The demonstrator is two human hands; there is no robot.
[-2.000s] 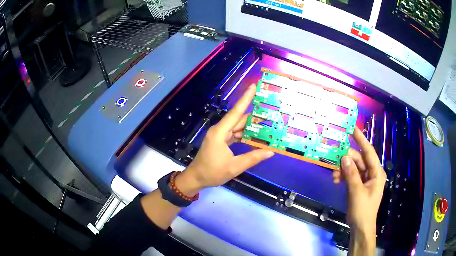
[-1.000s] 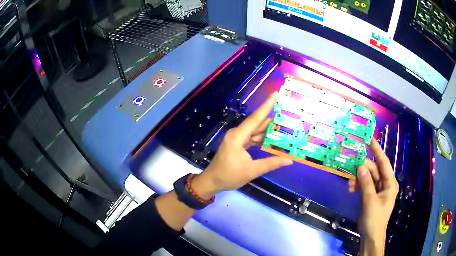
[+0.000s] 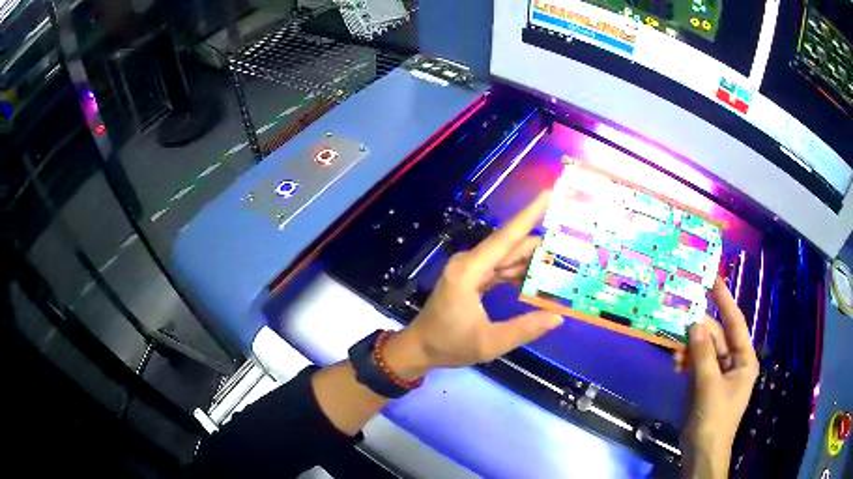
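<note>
A green PCB panel [image 3: 627,257] with orange-tan edge strips is held up, tilted, over the lit bay of the AOI machine. Glare whitens its upper left part. My left hand [image 3: 482,304] grips its left edge, with the thumb along the lower strip and the fingers partly hidden at the side. My right hand [image 3: 720,360] grips its lower right corner, with the thumb at the front and the fingers at the side. Dark clamp rails [image 3: 587,397] cross the bay below the panel.
A monitor [image 3: 645,51] stands behind the bay. Blue and red push buttons [image 3: 307,173] are at the left, and a red emergency stop [image 3: 841,428] is at the right edge. A small board [image 3: 438,70] lies on the blue top at the back left. A wire rack [image 3: 299,65] stands beyond.
The view has shifted, so the machine, hands and panel all appear further right and slightly lower. The grip on the panel looks the same. The glare on the panel has changed.
</note>
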